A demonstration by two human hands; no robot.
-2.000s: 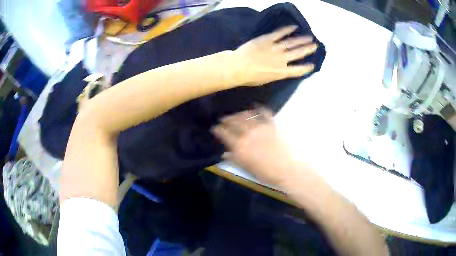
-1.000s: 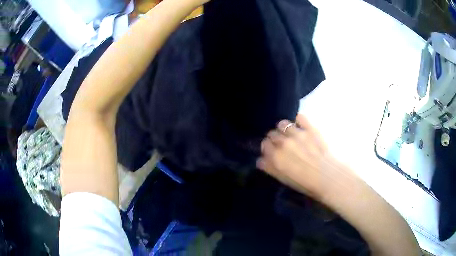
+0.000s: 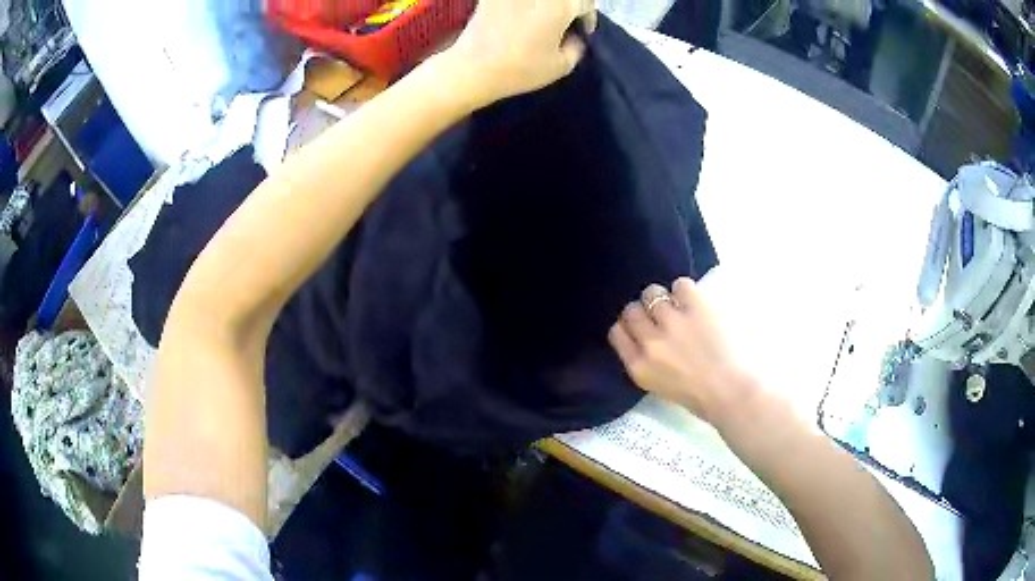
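A large black garment (image 3: 386, 272) lies bunched over the table and its front edge, with an opening spread between my hands. My left hand (image 3: 528, 45) is at the top, closed on the far edge of the garment and lifting it. My right hand (image 3: 672, 340), with a ring on one finger, is closed on the garment's right edge near the table's front. The fingertips of my right hand are partly hidden in the cloth.
A white-grey sewing machine head (image 3: 982, 267) stands at the right, with a second dark cloth (image 3: 990, 465) beside it. A red basket (image 3: 392, 40) is at the back left. Spotted pale cloth (image 3: 74, 414) sits in a box at lower left. Ruler marks run along the white table edge (image 3: 692, 482).
The garment was flat under my left hand. Its far edge is now lifted and opened by my left hand. My right hand has moved right and closed on the near edge.
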